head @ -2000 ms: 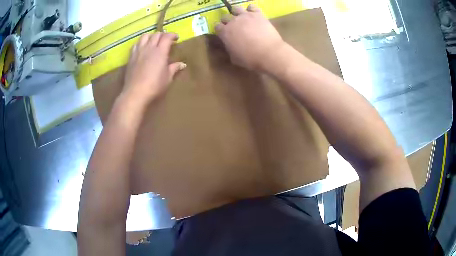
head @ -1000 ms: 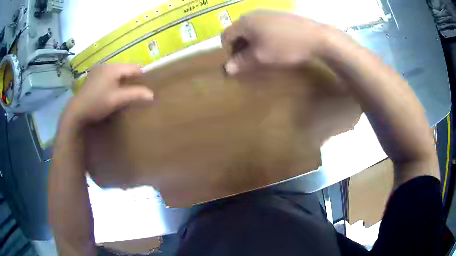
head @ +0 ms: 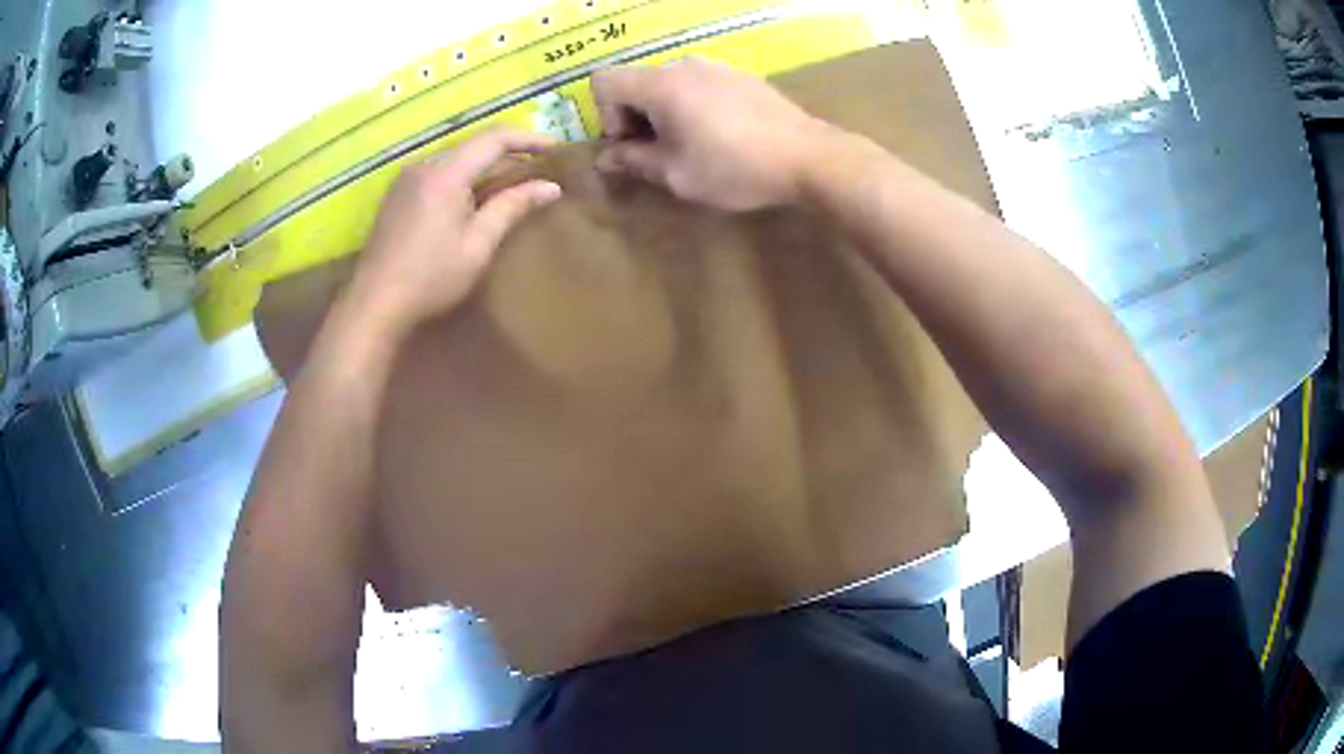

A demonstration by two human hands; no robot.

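Observation:
A large tan-brown bag body panel (head: 634, 442) lies in front of me, its far edge over the yellow edge guide (head: 487, 89). Notches show at its near corners. My left hand (head: 450, 228) is on the panel near its far edge, thumb and fingers apart; whether it pinches the edge is unclear. My right hand (head: 708, 136) has curled fingers and pinches the panel at the middle of its far edge. The panel bulges softly below my hands. No handle can be made out now.
The sewing machine head (head: 111, 258) is at the left. The metal worktable (head: 1194, 251) has a pale inset plate (head: 184, 383) beside the machine. More brown panels (head: 1044, 604) are low at the right, near a yellow floor line.
The panel was folded or lifted toward me and blurred one second ago; now it is spread forward over the guide again. Both hands have moved forward and closer together.

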